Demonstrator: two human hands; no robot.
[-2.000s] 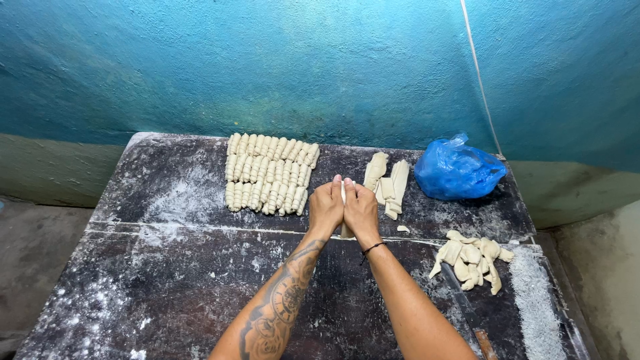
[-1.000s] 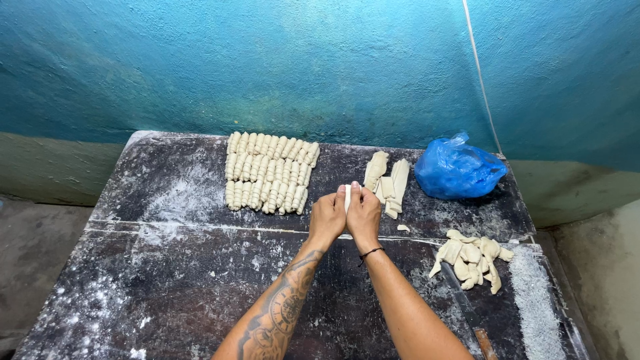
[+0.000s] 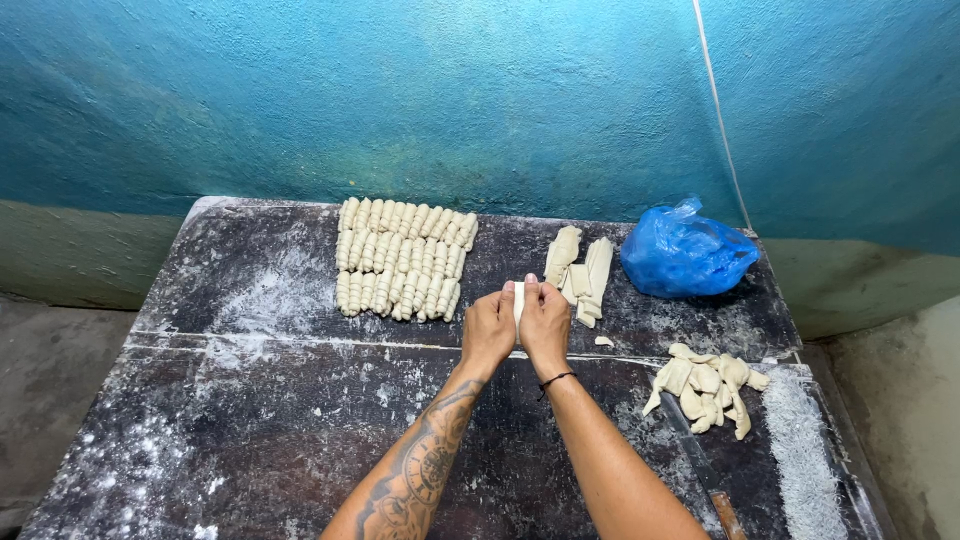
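Near the middle of the dark table, my left hand [image 3: 489,328] and my right hand [image 3: 545,322] are side by side, thumbs at the top, gripping a pale dough strip [image 3: 518,306] between them. Its lower part is partly hidden by the hands. Left of them, rolled, ridged dough pieces [image 3: 401,259] lie packed in three rows. To the right, behind my right hand, flat dough strips [image 3: 598,274] and shorter pieces lie together. A small dough scrap [image 3: 604,341] rests by the seam of the table.
A blue plastic bag [image 3: 686,251] stands at the back right. Irregular dough pieces [image 3: 705,386] are heaped at the right, by a knife [image 3: 694,450] with a wooden handle. A strip of whitish shredded-looking material [image 3: 802,457] lies along the right edge. Flour dusts the table [image 3: 277,427]; a blue wall [image 3: 450,97] rises behind.
Two seconds ago the hands were a little farther back and closer together; they have drawn slightly toward me. Both still hold the dough strip. The other dough pieces have not moved.
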